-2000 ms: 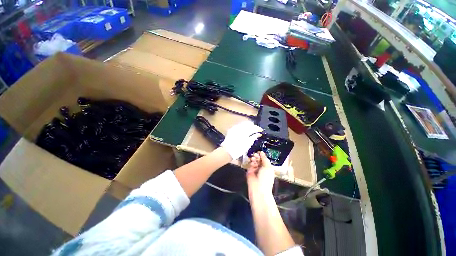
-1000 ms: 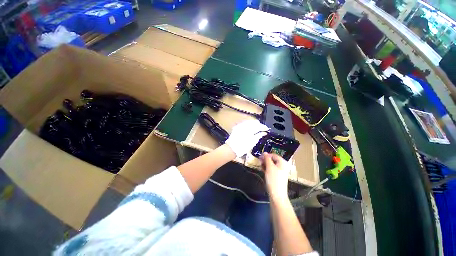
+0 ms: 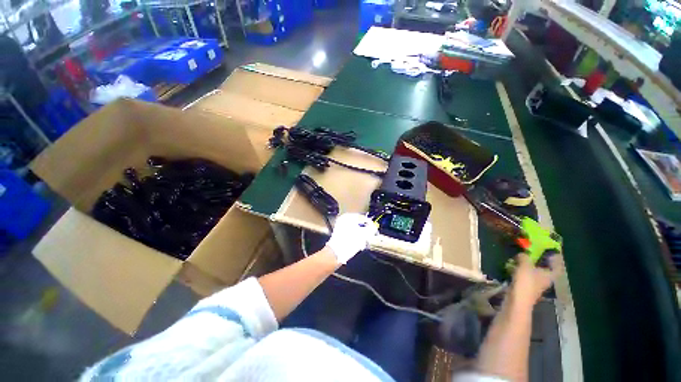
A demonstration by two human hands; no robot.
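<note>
The black power strip housing (image 3: 405, 179) lies on the tan work board (image 3: 452, 235), its open end toward me. The green circuit board (image 3: 402, 222) shows in that opening, with thin yellow wires at its left. My gloved left hand (image 3: 352, 237) is at the near left corner of the housing, fingers closed around the thin wire ends there. My bare right hand (image 3: 532, 277) is at the right, holding the lime-green soldering gun (image 3: 539, 240) by its body. The gun's metal tip points up and left.
A dark red parts tray (image 3: 448, 183) with black and yellow bits stands behind the board. Black power cords (image 3: 317, 195) lie left of the housing. A large carton (image 3: 220, 258) of black cords stands at the left. A dark green conveyor (image 3: 597, 276) runs along the right.
My right hand has left the circuit board, moved right and taken hold of the soldering gun. My left hand has moved slightly down toward me. The housing has turned slightly.
</note>
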